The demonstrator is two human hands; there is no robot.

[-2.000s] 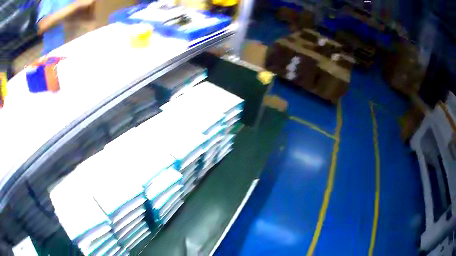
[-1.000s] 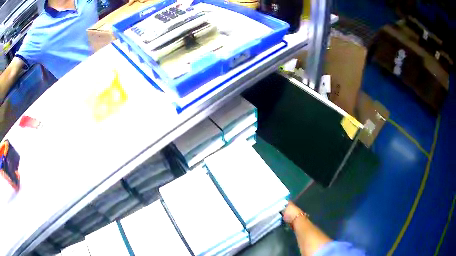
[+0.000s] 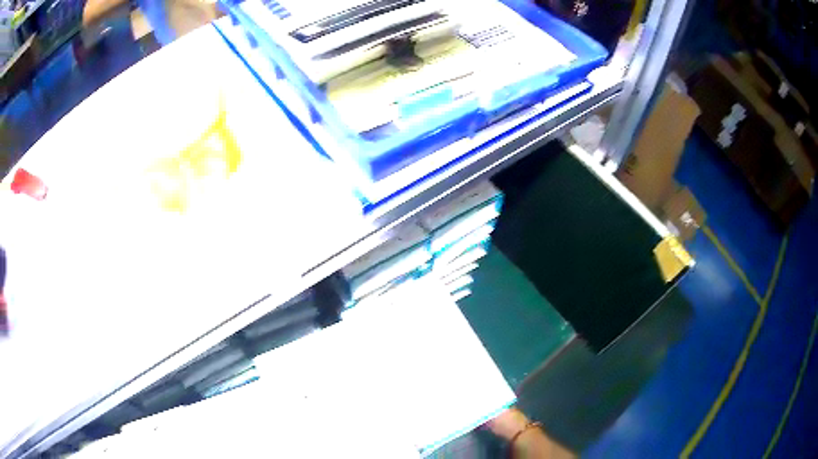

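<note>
White-topped product boxes with teal edges (image 3: 386, 359) stand in a row of stacks below the shelf. My right hand (image 3: 504, 422) comes in from the bottom right and touches the right end of the nearest stack. Its fingers are hidden by the box edge and blurred, so its grip cannot be told. A thin band shows at the wrist. More stacked boxes (image 3: 466, 235) stand behind, close to the shelf edge, with uneven ends. My left hand is out of the picture.
A white shelf (image 3: 108, 278) crosses above the boxes, holding a blue tray (image 3: 395, 157) with papers. A grey post (image 3: 641, 85) stands at its end. A dark green panel (image 3: 583, 242) and bench (image 3: 516, 314) lie right of the stacks. A person's arm shows top left.
The view has shifted, so the tray and panel look larger. The rear boxes at the shelf edge now show fanned, uneven ends. My right hand stays at the stack's right end, lower in view.
</note>
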